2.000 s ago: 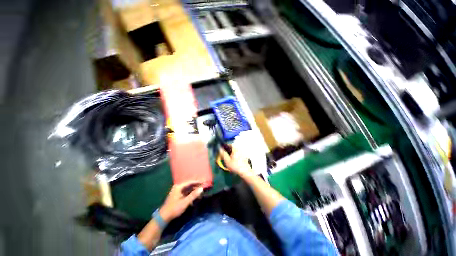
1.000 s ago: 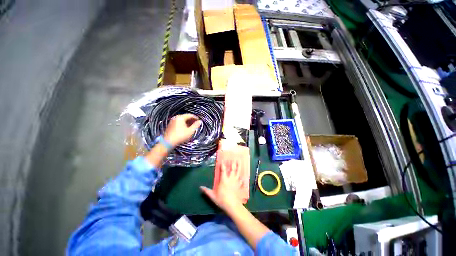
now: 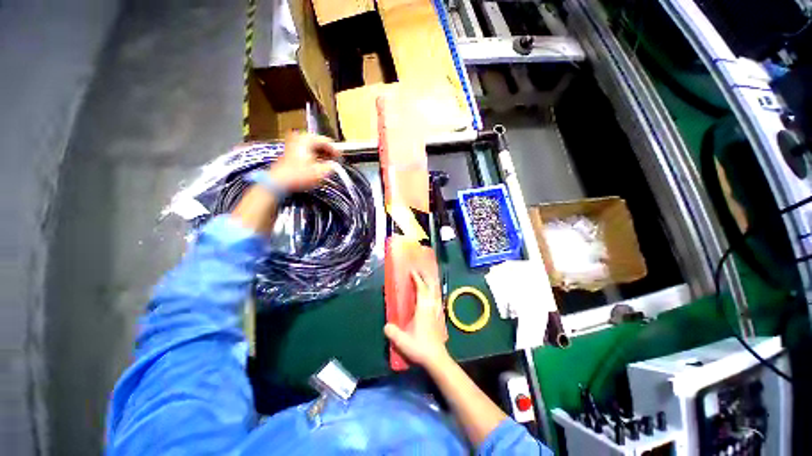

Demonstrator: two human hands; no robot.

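Note:
A long red-orange pad lies lengthwise on the green-matted side bench, with a pale yellow piece across its middle. My right hand lies on the near half of the pad, fingers apart, thumb at its left edge. A large black coil in clear plastic lies left of the pad. My left hand is over the far left part of the coil, fingers bent. It is blurred, and I cannot tell whether it holds anything.
Right of the pad are a blue parts bin, a yellow tape roll and white papers. Cardboard boxes stand beyond the bench. Another box holds clear plastic. A pale housing is at lower right.
My left hand has moved away from me, from the coil's middle to its far part. My right hand stays on the pad. The view has shifted slightly.

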